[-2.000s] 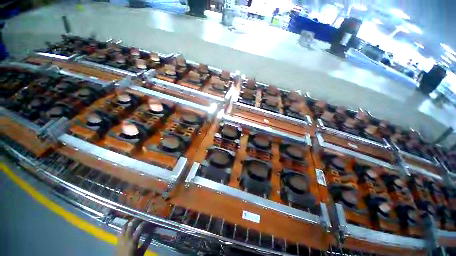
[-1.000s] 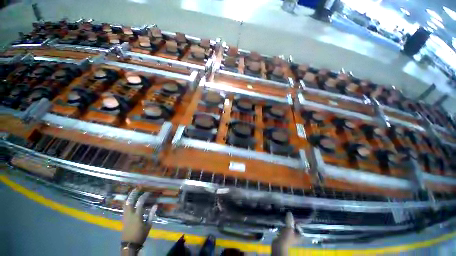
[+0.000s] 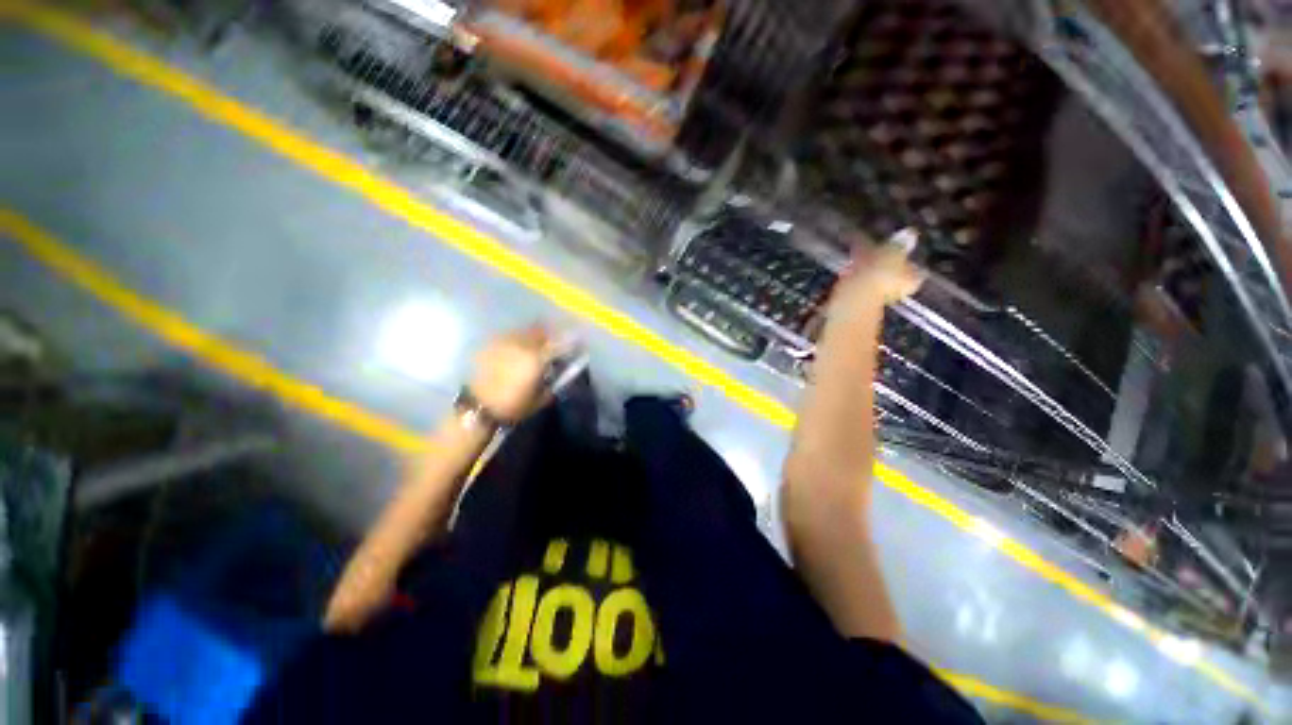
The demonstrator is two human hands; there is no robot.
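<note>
My left hand (image 3: 510,371), with a band at the wrist, is over the floor in front of my body. A small pale spot shows at its fingertips; I cannot tell if it is a held piece. My right hand (image 3: 881,272) reaches to the wire rack (image 3: 992,371), its fingers at the inner side of the front rods; blur hides whether they grip anything. A black parts tray (image 3: 730,283) with rows of small dark parts lies left of that hand. Rows of dark reddish parts (image 3: 928,121) show beyond it.
An orange fixture board (image 3: 595,64) is on the rack at the top. Yellow lines (image 3: 567,295) cross the grey floor (image 3: 284,184) beside the rack. A blue object (image 3: 191,644) is at the lower left. My dark shirt (image 3: 609,567) fills the bottom middle.
The view has swung down towards my body and the lower rack. My left hand has moved away from the rack front, over the floor. My right hand now reaches onto the rack.
</note>
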